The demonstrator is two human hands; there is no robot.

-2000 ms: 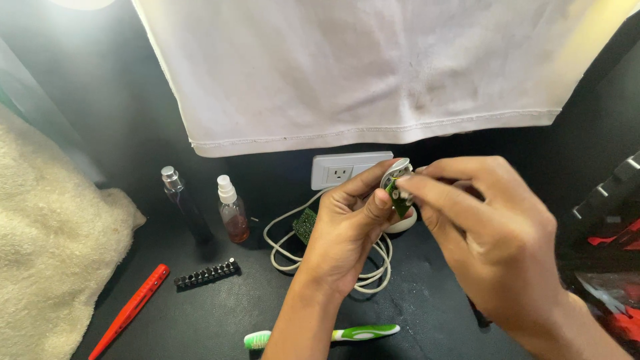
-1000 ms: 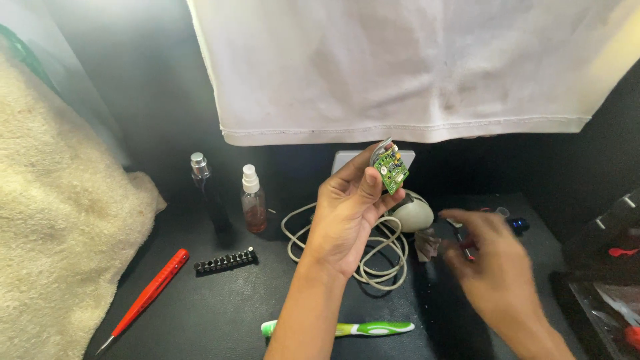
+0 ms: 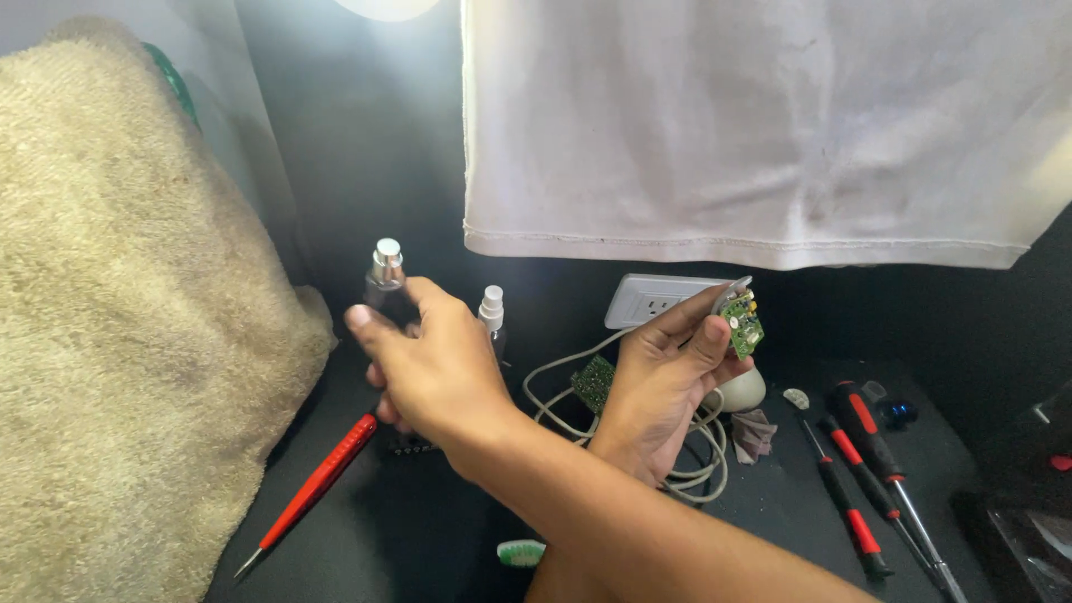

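My left hand (image 3: 662,377) holds up a small green circuit board (image 3: 742,325) with a grey rounded piece against its back, in front of the wall outlet. Crossed over the left arm, my right hand (image 3: 440,360) has its fingers around a dark spray bottle with a silver top (image 3: 386,266). Just right of that hand stands a clear spray bottle with a white pump (image 3: 492,310), partly hidden. A second green circuit board (image 3: 595,383) lies by the coiled grey cable (image 3: 712,469), behind my left wrist. A pale mouse shell (image 3: 739,390) sits behind my left hand.
Red tweezers (image 3: 314,481) lie at the left near a beige towel (image 3: 142,293). Several red-and-black screwdrivers (image 3: 863,419) and a crumpled grey cloth (image 3: 754,435) are at the right. A toothbrush head (image 3: 521,553) shows under my right forearm. White fabric (image 3: 737,134) hangs above the outlet (image 3: 653,303).
My right hand has moved from the right side of the table across to the left and taken hold of the dark spray bottle. My left hand still holds the circuit board.
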